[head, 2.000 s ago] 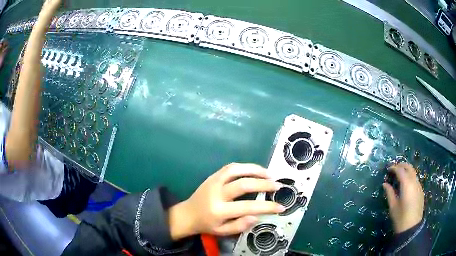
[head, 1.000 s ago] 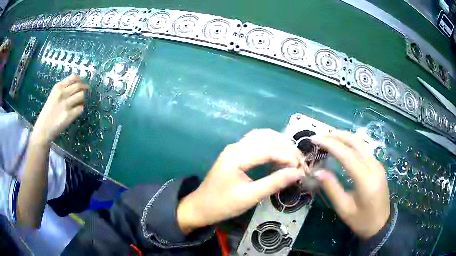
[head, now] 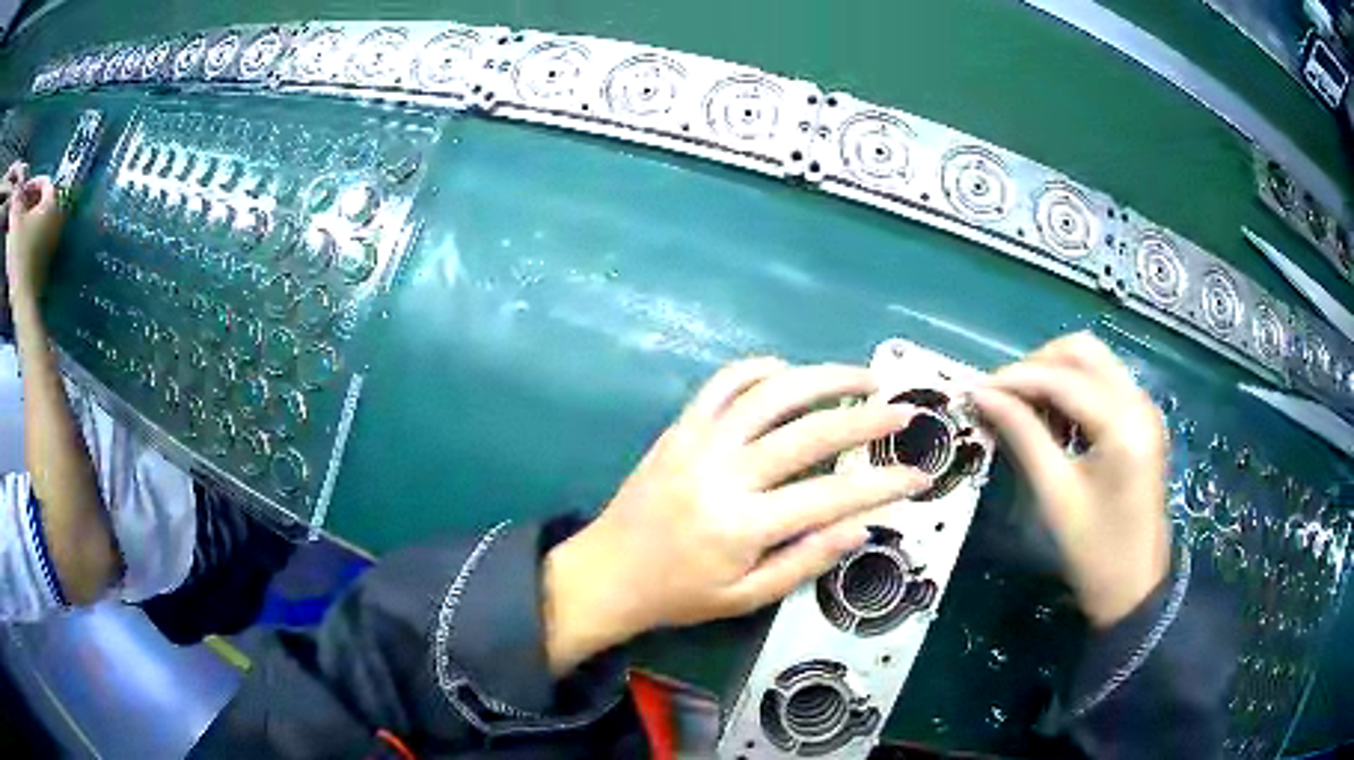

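Observation:
A silver three-hole housing [head: 909, 561] lies tilted on the green bench in front of me, its three dark round cavities facing up. My left hand [head: 743, 505] lies over its left side, fingers spread, with fingertips at the top cavity. My right hand [head: 1091, 468] is at the upper right edge of the housing, thumb and finger close together near the top cavity. Whether a small part is between those fingertips cannot be made out. A clear blister tray [head: 1277, 594] with round pockets lies to the right, partly behind my right hand and sleeve.
A row of concentric-ring plates [head: 646, 92] runs across the far side. Another clear tray [head: 238, 282] lies at the left, beside a seated person's hand [head: 33, 223]. A waiting housing [head: 1299, 201] and a black device [head: 1325, 67] are at the far right.
My right hand went from the right tray to my left hand's fingertips, then to the housing's upper right edge. The hands have parted slightly. The plate row moved right. The neighbour's hand moved left.

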